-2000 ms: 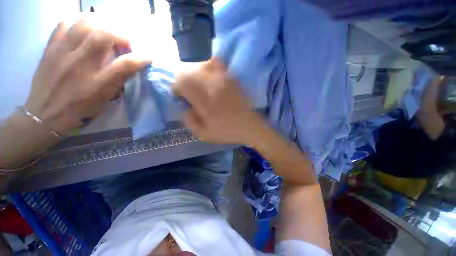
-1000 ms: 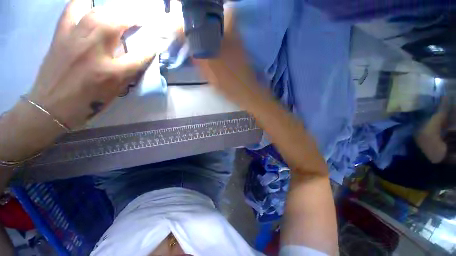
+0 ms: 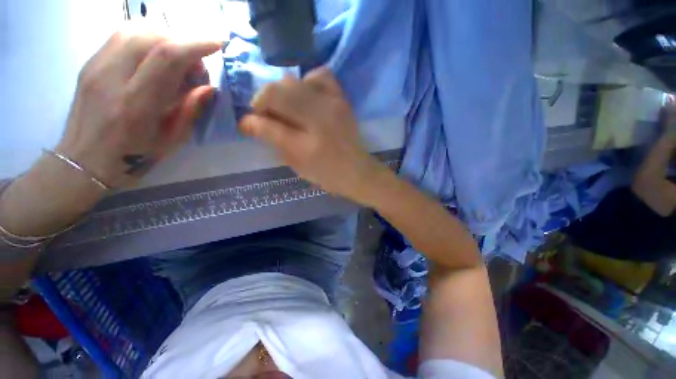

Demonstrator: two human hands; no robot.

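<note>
My left hand (image 3: 133, 104) is over the white table at the left, palm down, thumb and forefinger at the left edge of a small light-blue piece (image 3: 242, 72). My right hand (image 3: 307, 129) is right of it, fingers curled at the lower right of the piece, just below the dark grey cylinder (image 3: 285, 33). The piece joins a wide light-blue panel (image 3: 378, 66) behind the cylinder. Whether either hand pinches the cloth cannot be told. The needle is lost in glare.
A ruler strip (image 3: 215, 206) runs along the table's front edge. Light-blue cloth (image 3: 485, 111) hangs over the edge at right, above piled blue pieces (image 3: 519, 229). A blue basket (image 3: 93, 314) stands lower left. Another person (image 3: 619, 222) is at far right.
My right hand has come out from behind the cylinder towards me and left. The small piece now shows between my hands. My left hand has moved slightly down.
</note>
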